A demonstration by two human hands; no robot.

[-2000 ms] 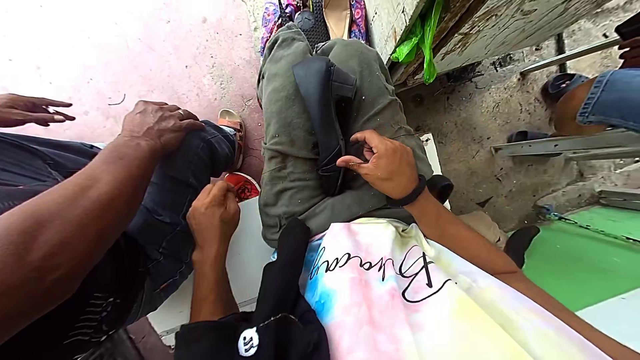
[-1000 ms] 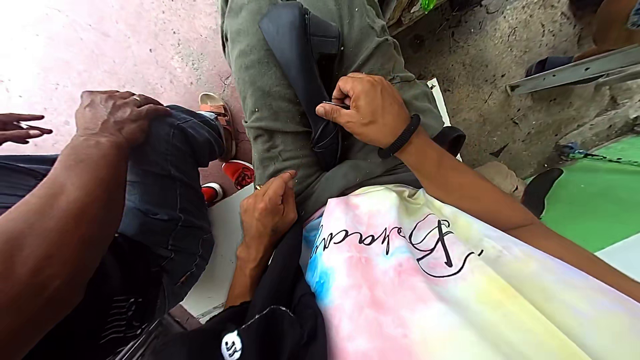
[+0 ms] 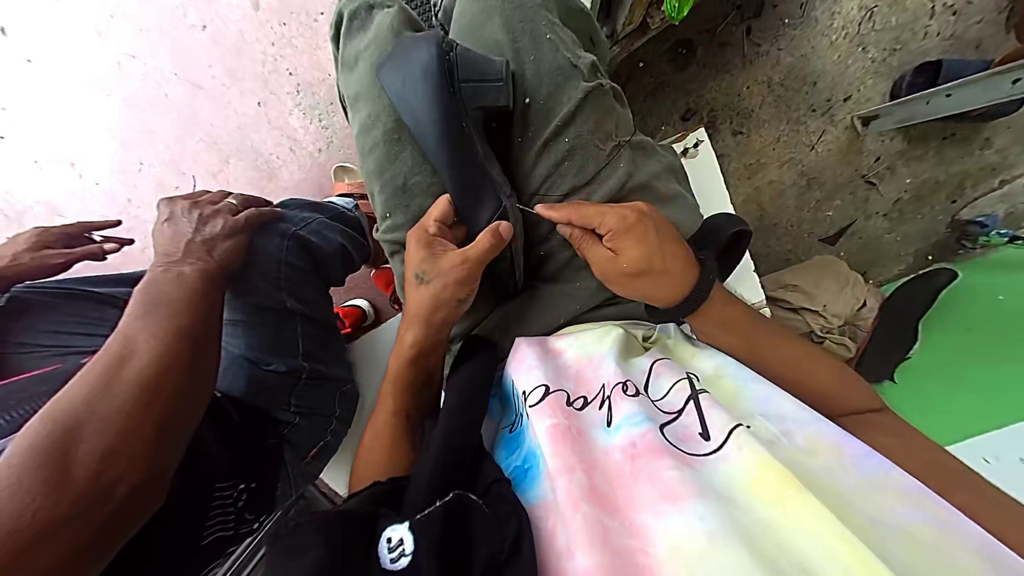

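Observation:
A black heeled shoe [image 3: 444, 120] lies on its side across my lap, its block heel [image 3: 484, 78] toward the right and its toe toward me. My left hand [image 3: 452, 260] grips the toe end, thumb on the near edge and fingers on the far side. Just right of the shoe, my right hand [image 3: 628, 244] pinches a thin needle-like metal tool [image 3: 526, 209] between thumb and finger, its tip at the shoe's edge. A dark thread [image 3: 552, 197] seems to run from that spot over the olive trousers [image 3: 576, 120].
At the left sits another person in jeans [image 3: 288, 320], one hand on the knee, the other holding a small thin object. Beyond my right forearm are a crumpled beige cloth [image 3: 820, 300] and a black sole-shaped piece [image 3: 908, 324] on a green surface [image 3: 972, 352]. A metal bar [image 3: 944, 100] is at the upper right.
My left hand has moved up from beside my lap onto the shoe's toe end. My right hand, earlier over the shoe, is now to its right with the thin tool showing.

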